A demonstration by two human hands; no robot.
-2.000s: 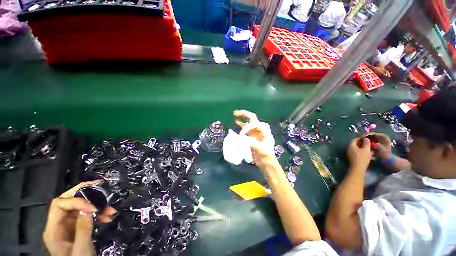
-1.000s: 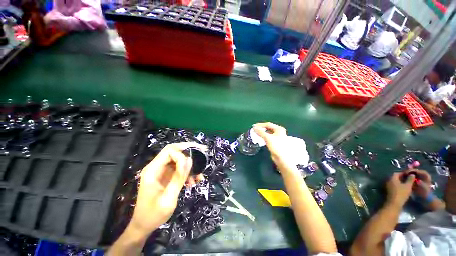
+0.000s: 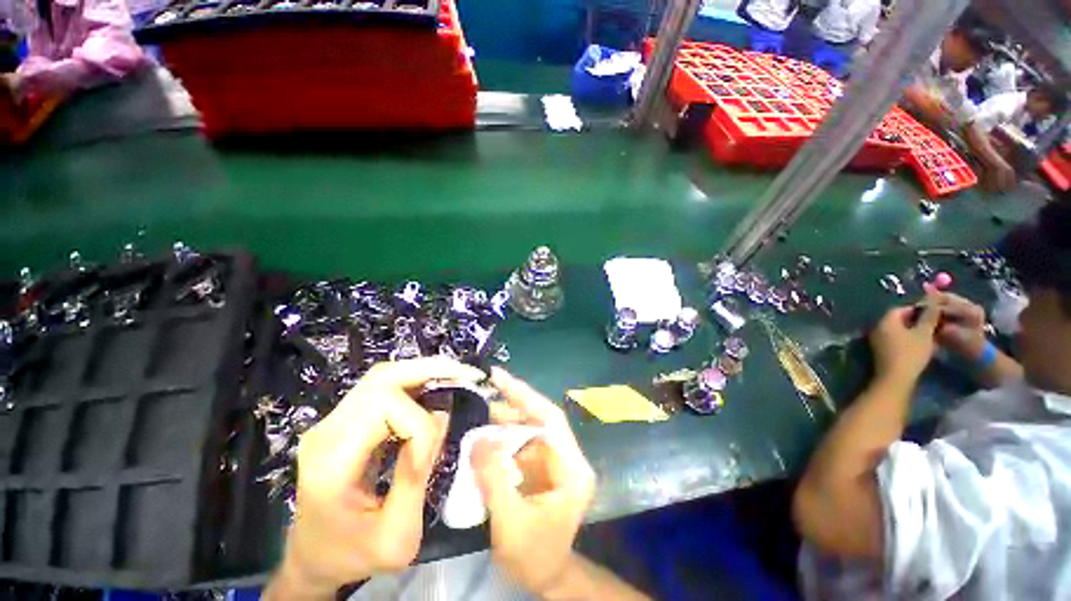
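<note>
My left hand holds a dark round piece with a black band, likely a watch, in front of the pile. My right hand pinches a small white cloth against or close beside this piece; the exact contact is hidden by the fingers. Behind my hands lies a tangled pile of black straps with silver ends. A clear glass bottle stands right of the pile. A flat white sheet lies farther right, with round metal heads at its near edge.
A black compartment tray is at left, with pieces along its far rows. A yellow card lies near the bench edge. Red stacked trays, red gridded crates and a slanted metal post stand beyond. A coworker sits at right.
My right hand has moved from the bottle to my left hand, with the white cloth now in its fingers. The bottle and white sheet are uncovered. The camera view has shifted.
</note>
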